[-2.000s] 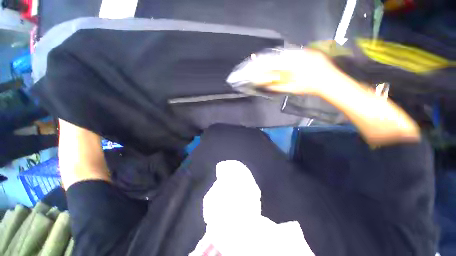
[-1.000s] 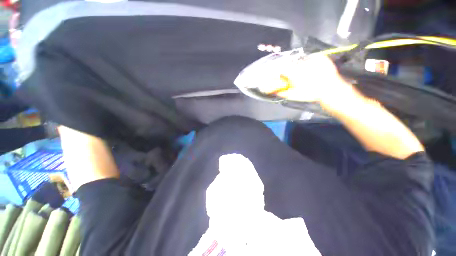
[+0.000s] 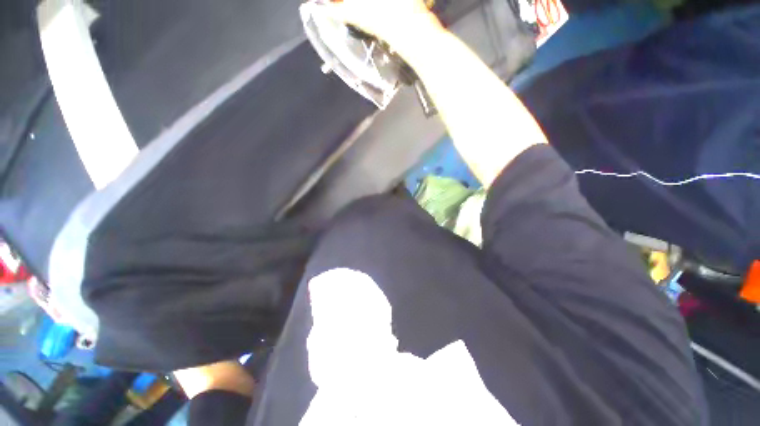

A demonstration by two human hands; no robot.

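Observation:
The black garment (image 3: 208,158) lies over the grey raised board (image 3: 68,258), whose pale rim shows along its upper and left sides. My right hand (image 3: 387,25), at the top edge and overexposed, is closed on the steam iron (image 3: 354,66). The iron is at the garment's upper right end; I cannot tell if it touches the cloth. Of my left arm only the wrist and part of the forearm show at the lower left; the left hand is hidden by the garment's lower edge.
A pale strip (image 3: 83,91) lies on the dark table at upper left. Dark blue cloth (image 3: 650,108) with a thin white cord (image 3: 667,179) is at right. Pale green cloth (image 3: 446,200) is below the table edge. A red-and-white card (image 3: 548,18) is at the top.
The view has turned, so the board now runs diagonally. The iron and my right hand now show higher and further left. My left forearm shows lower, with less of it visible.

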